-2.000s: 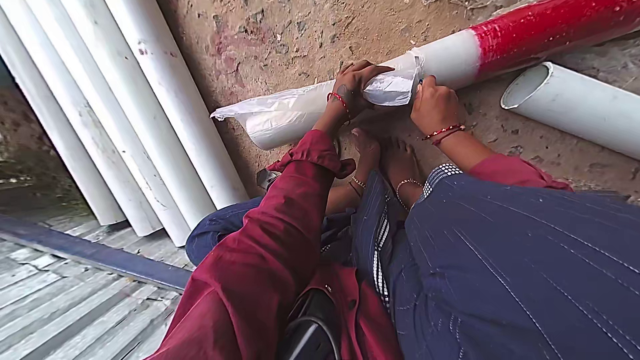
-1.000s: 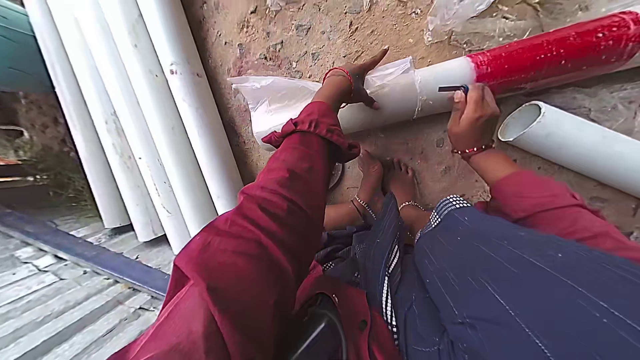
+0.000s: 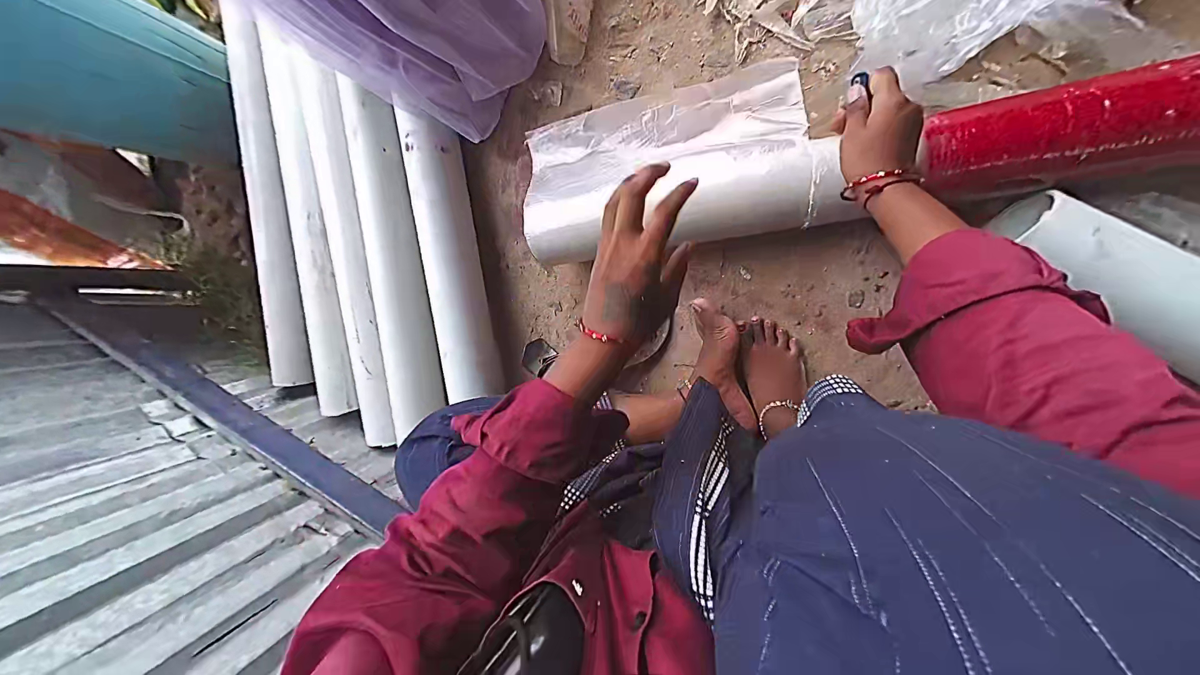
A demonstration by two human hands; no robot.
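Note:
A white pipe with a red section [image 3: 1059, 122] lies across the ground in front of my feet. Clear plastic film [image 3: 670, 122] is spread over its white left end. My left hand [image 3: 633, 258] is raised just on the near side of that end, fingers spread and holding nothing. Over the white part beside the red section is my right hand [image 3: 879, 127], its fingers curled on a small dark object [image 3: 860, 82] whose kind I cannot tell. Whether this hand also touches the pipe is unclear.
Several white pipes [image 3: 450, 253] lie side by side at the left, partly under purple sheer cloth [image 3: 422, 47]. Another white pipe [image 3: 1116, 272] is at the right. Loose clear plastic [image 3: 937, 33] lies at the top; corrugated sheeting [image 3: 141, 506] is lower left.
My left hand has come off the wrapped pipe end toward me. My right hand now reaches over the pipe's far side. The film lies flatter and spreads out beyond the pipe.

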